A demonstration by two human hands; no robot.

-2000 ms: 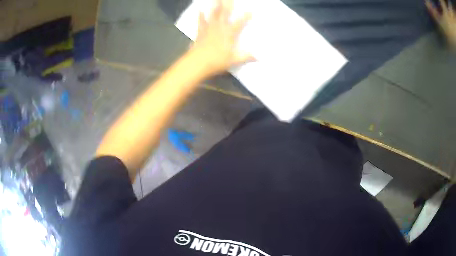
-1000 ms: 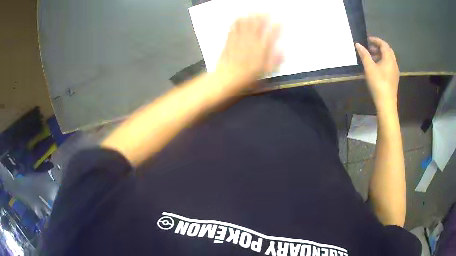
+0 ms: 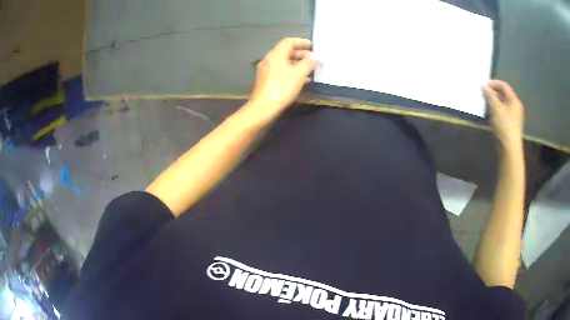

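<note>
A white rectangular paper pattern piece (image 3: 403, 53) lies flat on dark fabric (image 3: 375, 97) near the table's front edge. The fabric shows as a dark border around the paper's sides and front. My left hand (image 3: 284, 72) is at the paper's left edge, with fingers curled and the thumb side touching the edge. My right hand (image 3: 505, 109) pinches at the paper's front right corner. Whether the fingertips also hold the fabric beneath cannot be told. The far end of the paper is cut off by the picture's top.
The dark grey table (image 3: 200, 50) has a yellowish front edge (image 3: 400, 111) close to my body. A white paper scrap (image 3: 456, 192) is on the floor at the right. Dark, blue and yellow material (image 3: 47, 106) and shiny plastic-like clutter lie at the left.
The fabric and paper are now squared to the table edge. My left hand has moved off the paper's surface to its left edge. My right hand came into view and stays at the right edge.
</note>
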